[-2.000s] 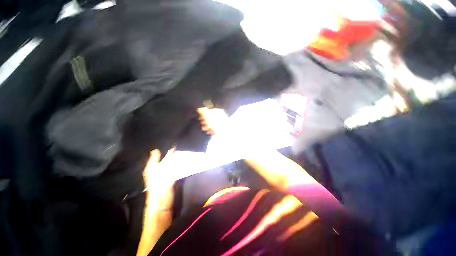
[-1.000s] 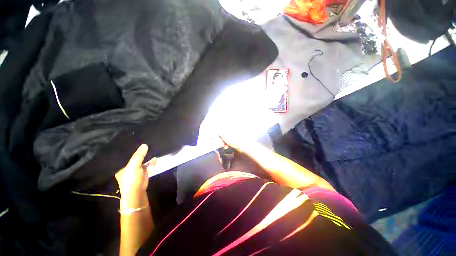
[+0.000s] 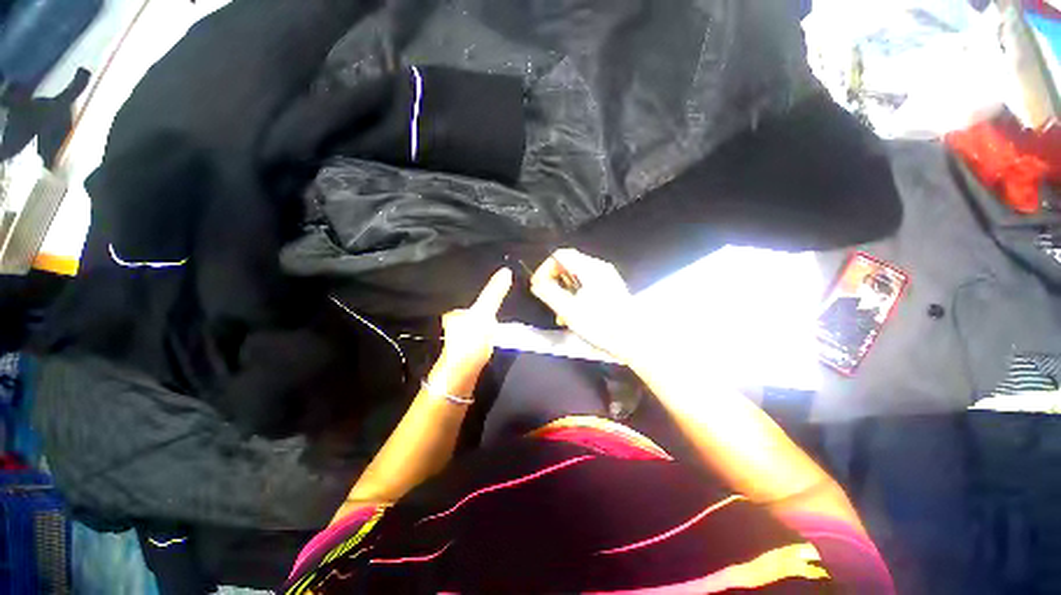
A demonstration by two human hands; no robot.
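A large black jacket [image 3: 652, 221] lies in front of me, its wrinkled shiny lining [image 3: 407, 215] above my hands. My left hand [image 3: 469, 331] pinches the jacket's near edge, thumb up. My right hand [image 3: 585, 296] is just right of it, fingers bent together over the cloth. A thin glint at its fingertips looks like a needle [image 3: 526, 269]. A dark spot, perhaps a thimble, shows on a right finger. A pale thread or piping line [image 3: 370, 322] curves over the black cloth left of my left hand.
A red-bordered card or phone [image 3: 863, 312] lies at right by a grey garment piece [image 3: 931, 221]. An orange-red bag [image 3: 1010, 163] is at far right. Navy cloth [image 3: 919, 500] is lower right, a blue crate [image 3: 35, 523] lower left. Glare covers the white tabletop [image 3: 745, 314].
The view has swung left. My right hand has come from the glare near the table edge to the cloth beside my left hand. My hands are now close together.
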